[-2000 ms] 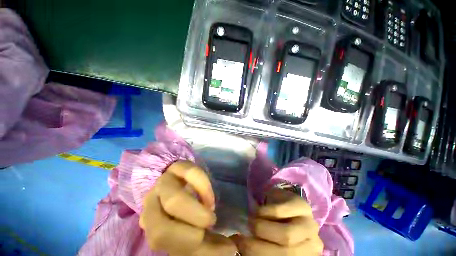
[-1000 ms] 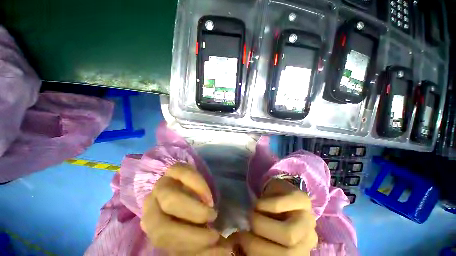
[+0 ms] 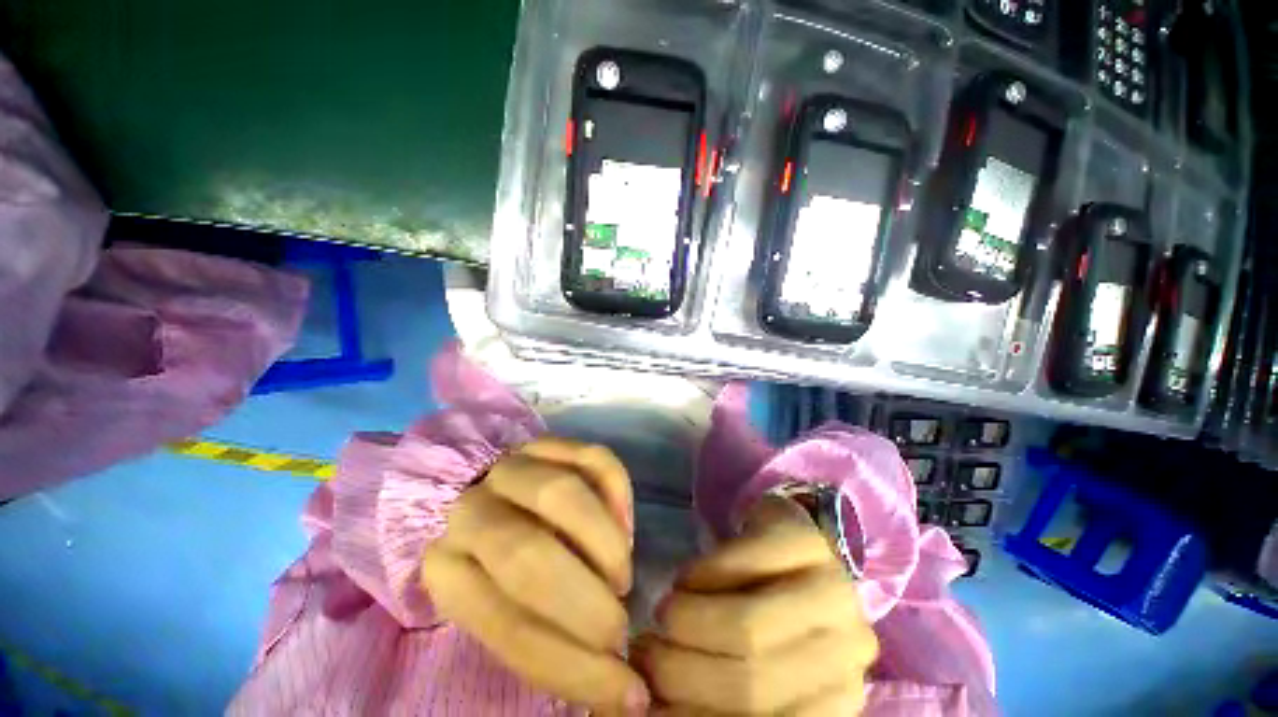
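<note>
My left hand [image 3: 540,574] and my right hand [image 3: 764,616] are bare and meet over my lap at the bottom, fingers curled inward. Whether anything is between the fingertips cannot be seen. A greyish shiny film or bag [image 3: 656,462] shows at my lap behind the hands. In front, a clear blister tray [image 3: 561,333] holds several black phones in a row, backs open with white labels, such as the leftmost phone [image 3: 631,182] and the one beside it [image 3: 837,217]. Neither hand touches the tray.
A green bench top [image 3: 280,112] lies at the upper left. Another person's pink sleeve [image 3: 168,336] is at the left. Phones with keypads [image 3: 1121,53] lie farther back in the tray. A lower phone tray [image 3: 953,469] and a blue stool [image 3: 1107,539] are at the right.
My hands have shifted slightly; the left has moved a little right and its fingers have turned, and the right has moved a little inward. The view has shifted slightly against the tray.
</note>
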